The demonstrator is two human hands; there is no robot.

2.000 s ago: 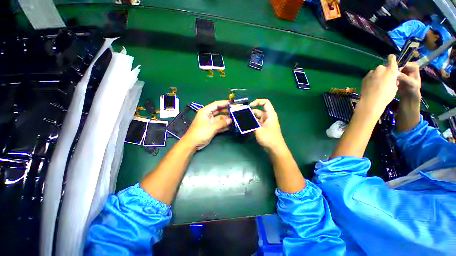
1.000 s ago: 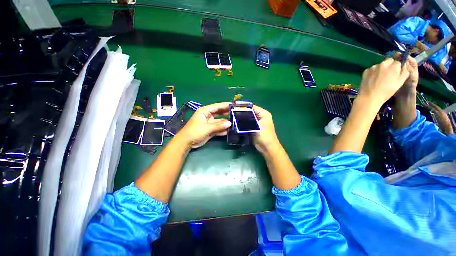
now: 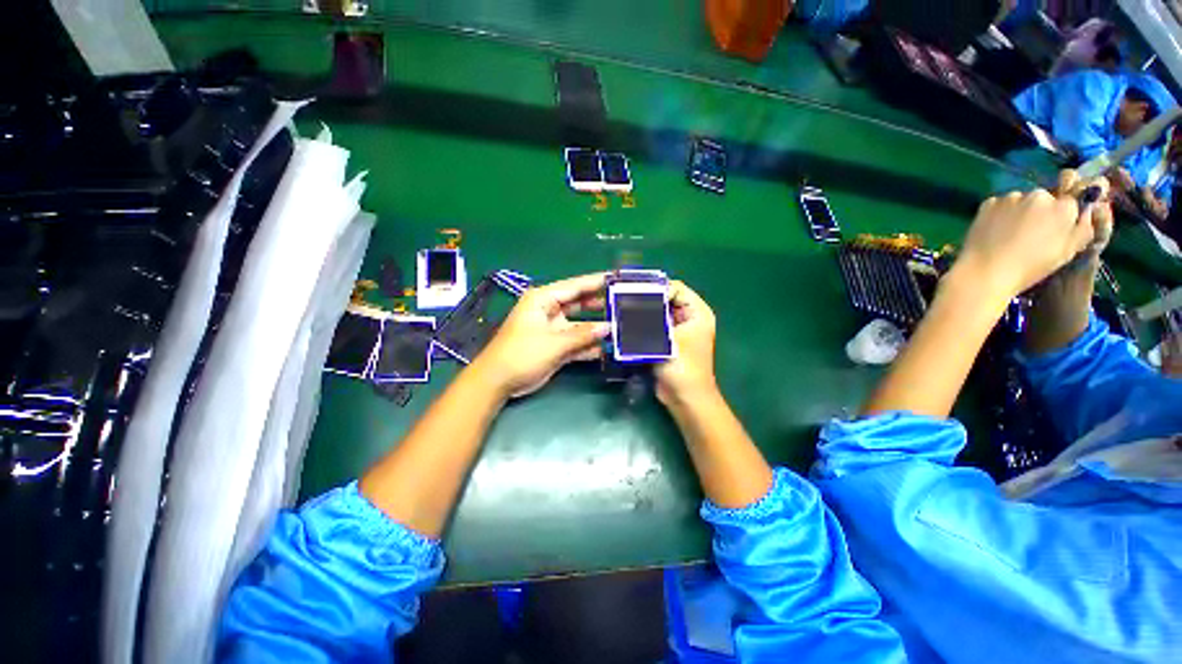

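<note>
An LCD module (image 3: 642, 323), a dark screen with a white border, is held upright between my two hands above the green bench. My left hand (image 3: 542, 340) grips its left edge, with thumb and fingers at the side. My right hand (image 3: 691, 340) grips its right edge, with the fingers partly behind it. A dark part shows a little below the module; what it is cannot be told. No gold tail shows on the module now.
The green bench (image 3: 557, 506) bears two LCD modules (image 3: 405, 348) and a white-backed panel (image 3: 441, 275) at left, paired modules (image 3: 599, 171) further back. Black trays (image 3: 58, 389) and white sheets (image 3: 240, 389) stand left. A neighbour's arms (image 3: 959, 324), slotted rack (image 3: 881, 283) and whitish lump (image 3: 876, 343) are right.
The held module has turned from tilted to nearly straight, and its gold tail no longer shows. The paired modules and two phone-shaped parts at the back have shifted right. Both hands keep their hold.
</note>
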